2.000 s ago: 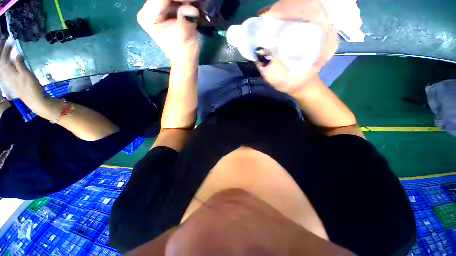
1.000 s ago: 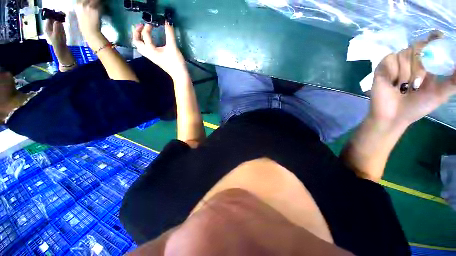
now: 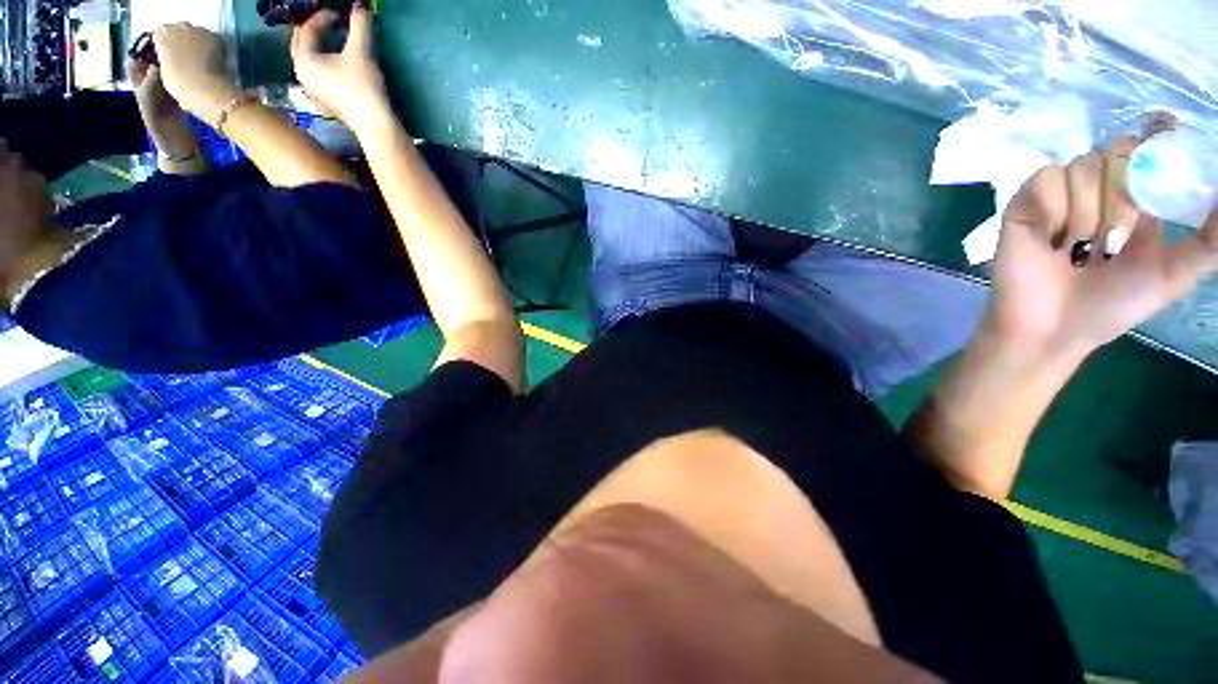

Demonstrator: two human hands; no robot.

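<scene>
My left hand [image 3: 339, 70] is at the top edge, its thumb and fingers around a small black part [image 3: 310, 11]. The part is partly cut off by the picture's edge and partly hidden by the fingers. My right hand [image 3: 1079, 251] is at the right, holding a translucent white squeeze bottle [image 3: 1178, 177], seen nearly end-on with a teal tip. A crumpled white cloth [image 3: 986, 150] lies beside my right hand on the green bench.
Shiny clear plastic sheeting [image 3: 882, 43] covers the bench's far right part. The green bench [image 3: 574, 114] runs across in front of me. A co-worker in dark clothes [image 3: 227, 274] works at the left, hands over the bench. Blue plastic crates [image 3: 174, 508] stand at lower left.
My left hand has moved from the bench in front of me leftward and up to the black part at the top edge. My right hand has moved right with the bottle. The view has shifted.
</scene>
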